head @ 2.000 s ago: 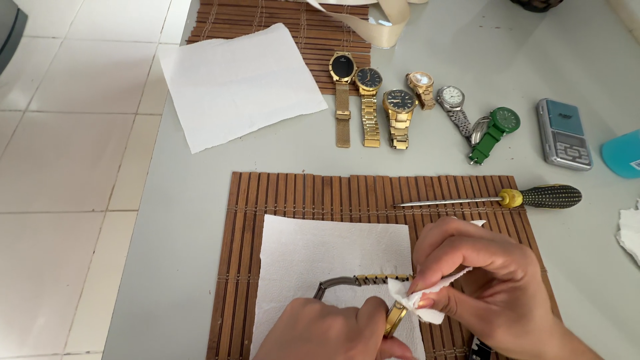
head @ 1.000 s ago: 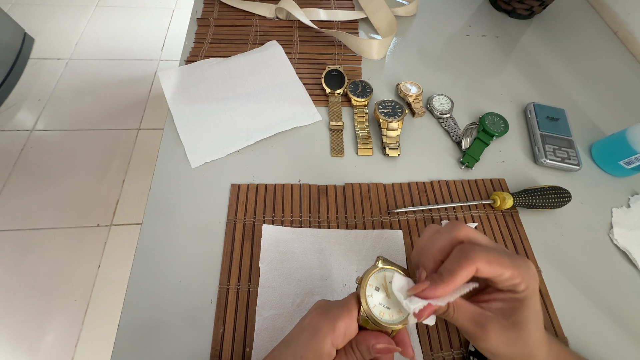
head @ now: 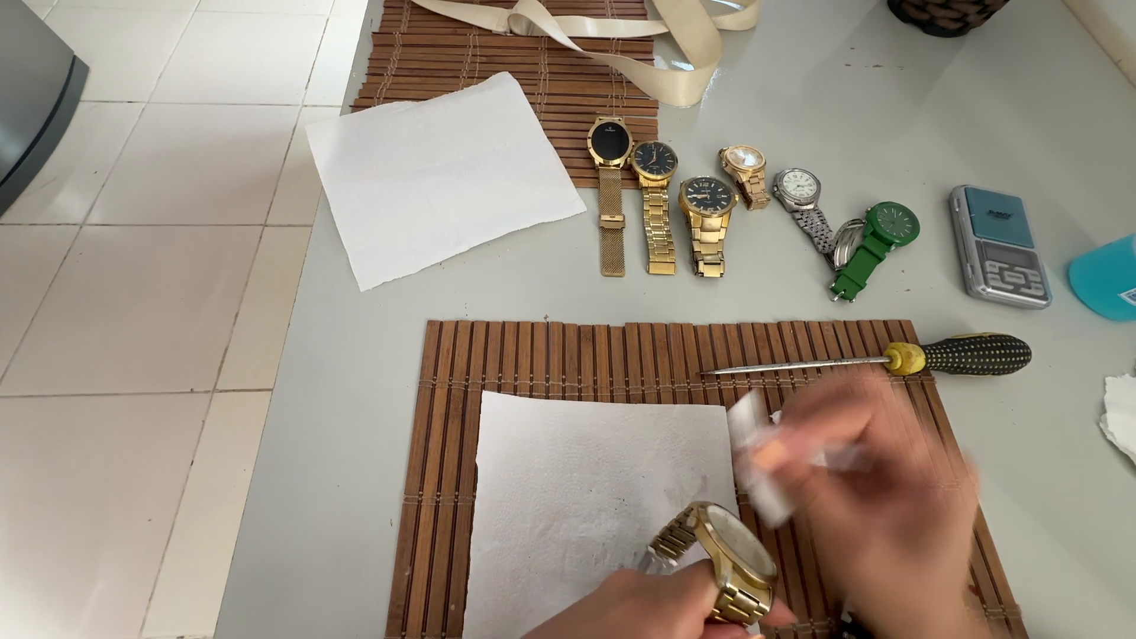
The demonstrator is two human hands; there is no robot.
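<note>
A gold-toned wristwatch [head: 735,546] with a pale dial is gripped by my left hand [head: 639,603] at the bottom middle, its case tilted and its metal bracelet curving to the left. My right hand [head: 879,488], blurred, pinches a folded white paper tissue [head: 759,461] just above and to the right of the watch, apart from it. Beneath the watch lies a white paper towel sheet [head: 586,488] on a brown bamboo mat [head: 444,426]. A screwdriver with a black and yellow handle [head: 976,354] lies across the mat's upper right edge.
Several watches lie beyond the mat, including a gold mesh-band watch [head: 611,142] and a green watch [head: 891,224]. A pocket scale [head: 1000,247] and a blue container [head: 1105,277] are at right. Another paper sheet [head: 444,182] and a beige ribbon [head: 683,71] lie at the back.
My right hand has drawn the tissue away from the watch face, where it was a second ago. The watch has turned from facing the camera to a slanted side view.
</note>
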